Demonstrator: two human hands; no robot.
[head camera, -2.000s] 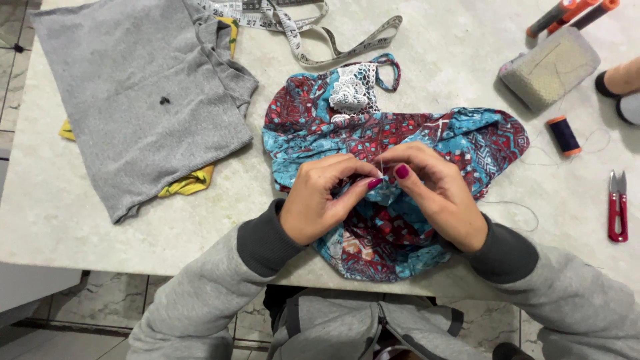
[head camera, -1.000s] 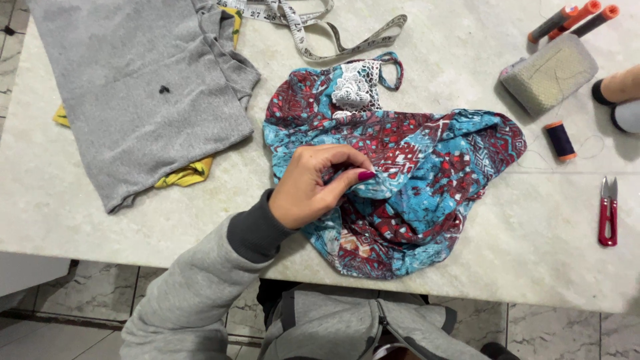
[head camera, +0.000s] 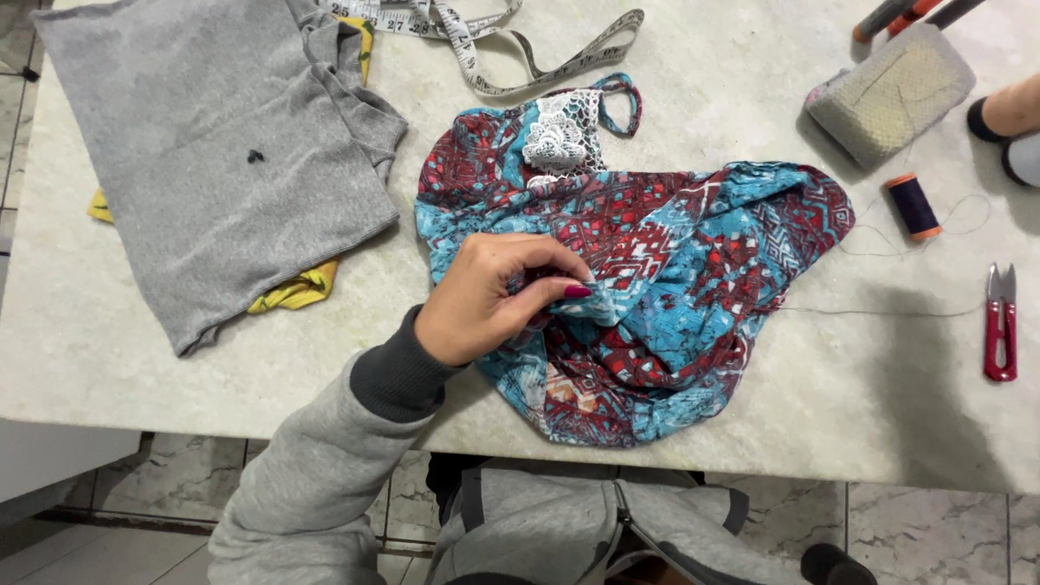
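Observation:
My left hand (head camera: 496, 296) pinches a fold of a blue and red patterned garment (head camera: 691, 317) between thumb and fingers. White lace (head camera: 561, 142) and a looped strap show at the garment's top. My right hand is out of the picture. A thin thread (head camera: 877, 312) runs from the garment's right side toward red-handled thread snips (head camera: 1002, 325). No needle can be made out at my fingertips. Above the snips lies a spool of dark thread (head camera: 913, 207) with orange ends.
A folded grey cloth (head camera: 244, 162) lies on yellow fabric (head camera: 296, 288) at the left. A measuring tape (head camera: 528, 73) curls at the back. A pincushion-like block (head camera: 892, 93), markers (head camera: 886, 18) and more spools (head camera: 1011, 110) stand at the right. The table's front edge (head camera: 731, 467) runs below the garment.
Two seconds ago both hands were together at the garment. My right hand has since left the view, while my left still holds the fabric. The thread now stretches out to the right.

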